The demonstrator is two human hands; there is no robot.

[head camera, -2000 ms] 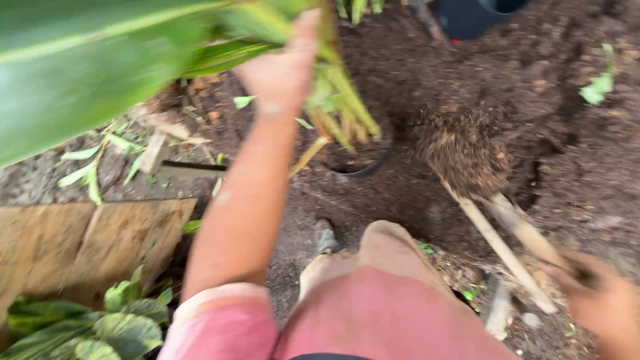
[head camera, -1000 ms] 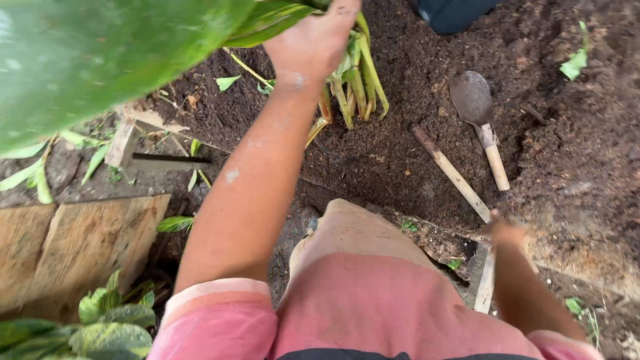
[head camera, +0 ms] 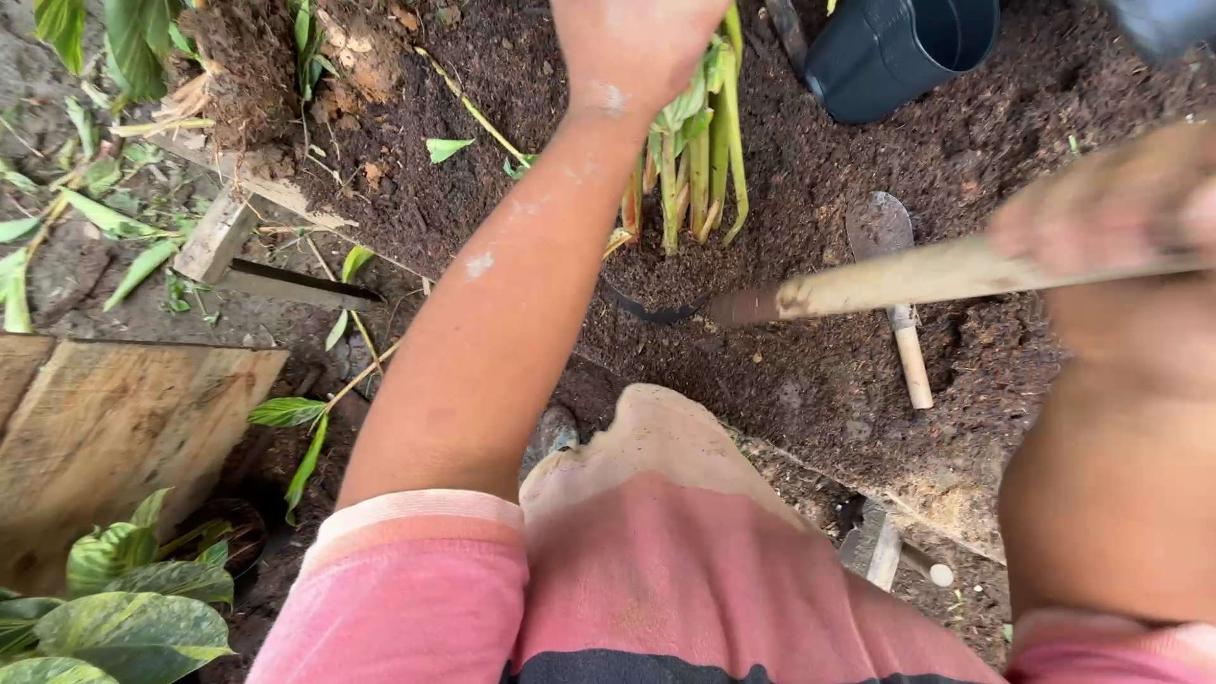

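My left hand (head camera: 651, 47) grips the leafy upper part of a plant at the top, partly out of view. Its cut-looking green stems (head camera: 698, 176) stand in potting soil inside a dark pot (head camera: 655, 312), whose near rim shows. My right hand (head camera: 1102, 204), blurred, is closed around a pale wooden stick (head camera: 883, 280). The stick's dark, soil-stained end is at the right side of the pot's rim. Beneath the stick, a trowel (head camera: 879, 223) with a wooden handle lies on the dark soil (head camera: 807, 380).
A black plastic pot (head camera: 869, 66) lies tilted at the top right. A root clump (head camera: 252, 76) sits at the upper left. Wooden boards (head camera: 142, 418), a timber leg (head camera: 217, 237) and a variegated leafy plant (head camera: 133, 617) are at the left. Cut leaves (head camera: 114, 218) litter the ground.
My right hand has picked up the wooden stick, which lay on the soil beside the trowel, and brought its dark end to the pot. My left hand still holds the plant.
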